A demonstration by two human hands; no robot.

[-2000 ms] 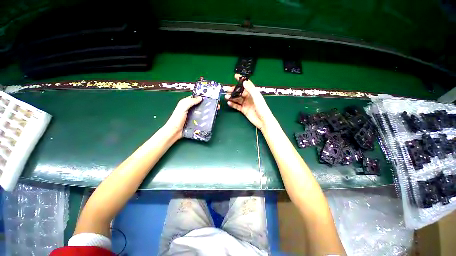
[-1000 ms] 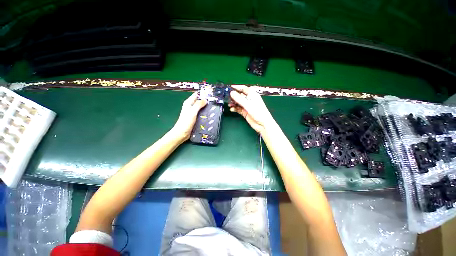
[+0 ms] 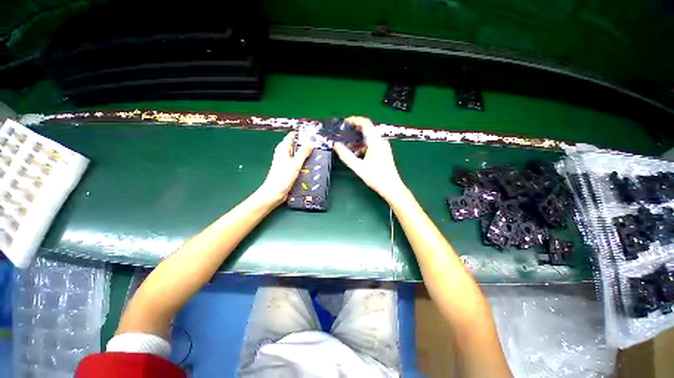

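Note:
A half-assembled phone (image 3: 311,181) is held upright over the green bench, its silvery board showing at the top end and pale and orange marks on its dark lower part. My left hand (image 3: 287,168) grips its left side. My right hand (image 3: 372,157) holds a small black motherboard cover (image 3: 344,133) at the top right of the phone, tilted and partly over the board. Whether the cover touches the board cannot be told. A pile of covers (image 3: 510,203) lies on the bench at right.
A blister tray of covers (image 3: 600,240) is at far right, a white parts tray (image 3: 55,171) at far left. Beyond the chipped edge strip (image 3: 199,118), the green conveyor (image 3: 325,94) carries two phones and stacked black trays (image 3: 162,77). Clear blister trays (image 3: 63,314) hang below left.
My right hand has brought the cover from beside the phone to its top end. The phone has turned more upright. The black trays and the two conveyor phones have shifted right in view.

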